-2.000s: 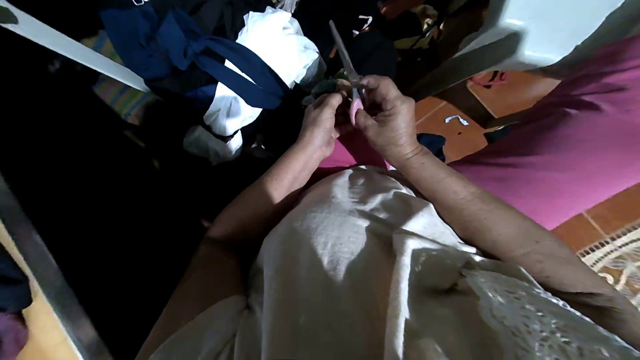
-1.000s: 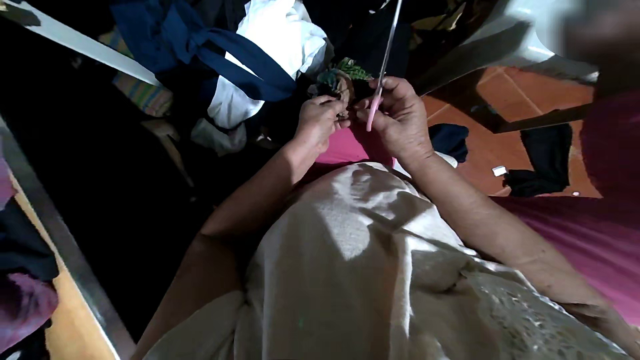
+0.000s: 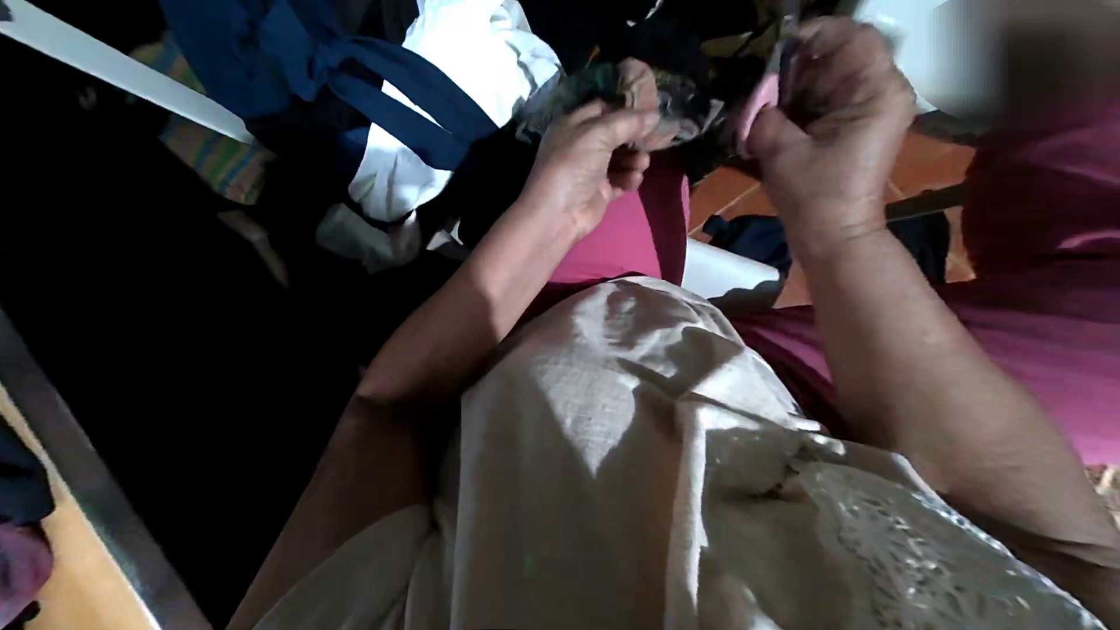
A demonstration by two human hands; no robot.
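My left hand (image 3: 599, 162) pinches a small bundle of mixed fabric pieces (image 3: 678, 109), brown, grey and dark, above my lap. To its right, my right hand (image 3: 836, 114) is raised and holds a pair of scissors (image 3: 759, 109) by the pink handle. The blades point up and away, and their tips pass out of the frame at the top. The scissors and the bundle are apart. Motion blurs the right hand, and its fingers partly hide the handle.
White cloth (image 3: 477, 66) and a navy garment with straps (image 3: 394, 96) lie at the upper left, beside a white bar (image 3: 131, 83). Dark cloth (image 3: 757, 241) is on the tiled floor (image 3: 932, 162) at the right. A white plastic chair (image 3: 919, 52) stands at the upper right.
My right hand, with the scissors, has moved right and away from my left hand. Earlier the two hands were close together at the bundle. The left hand keeps its hold.
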